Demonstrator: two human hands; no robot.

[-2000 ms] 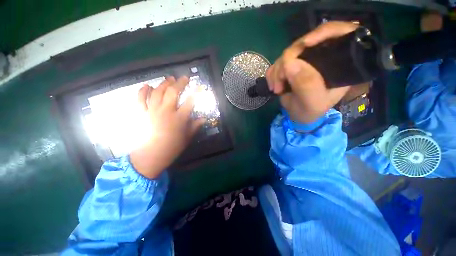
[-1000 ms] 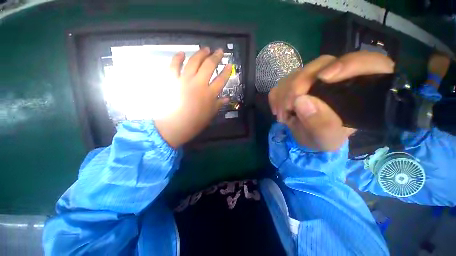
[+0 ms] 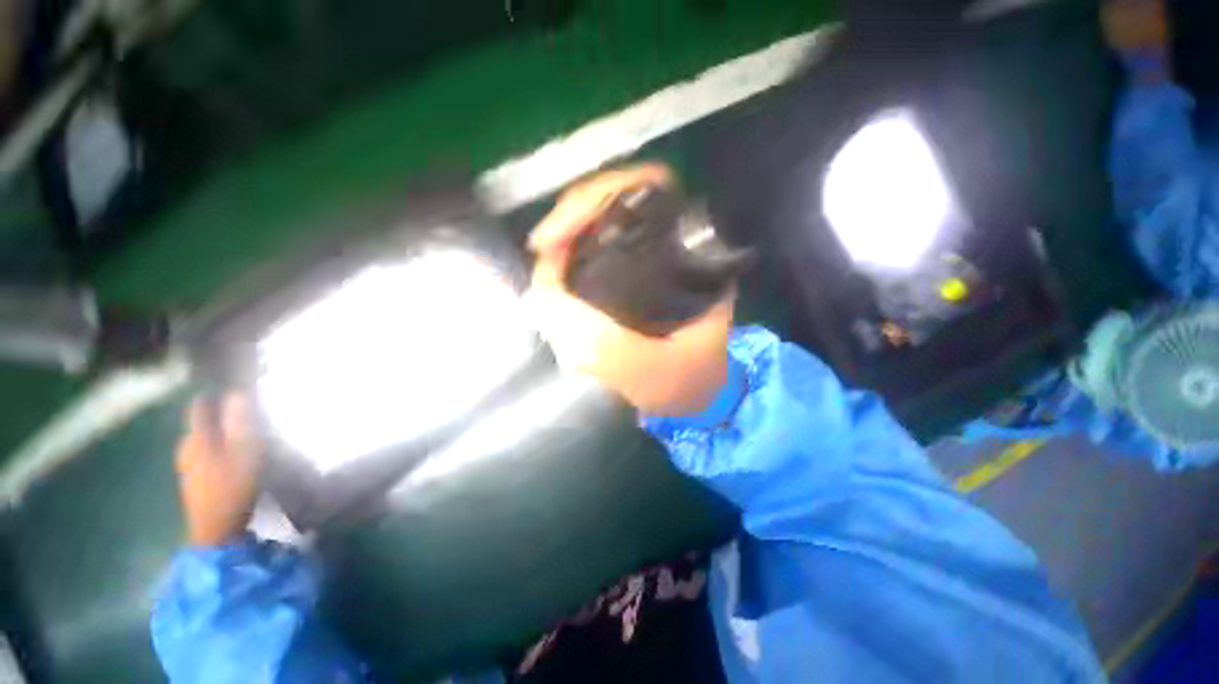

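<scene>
The frame is blurred. A black holding tray (image 3: pixel 341 505) lies across the line of the white rail, tilted up to the right. The device (image 3: pixel 388 354) in it is washed out white by glare. My left hand (image 3: pixel 217 468) is at the tray's left edge and appears to grip it; its fingertips are blurred. My right hand (image 3: pixel 635 354) is closed around the black electric screwdriver (image 3: pixel 642 261) by the tray's right end. The screwdriver's bit cannot be made out. Whether the right fingers also touch the tray is unclear.
The white rail (image 3: pixel 668 114) runs behind, with a green conveyor lane (image 3: pixel 388 174) beyond. Another black tray (image 3: pixel 989 348) with a glaring device is at right. A neighbouring worker's sleeve (image 3: pixel 1160 174) and a mint fan (image 3: pixel 1190 381) are at the right edge.
My left hand has left the device's face for the tray's left edge. The tray now overlaps the rail. My right hand and screwdriver have moved left to the tray. The view has tilted.
</scene>
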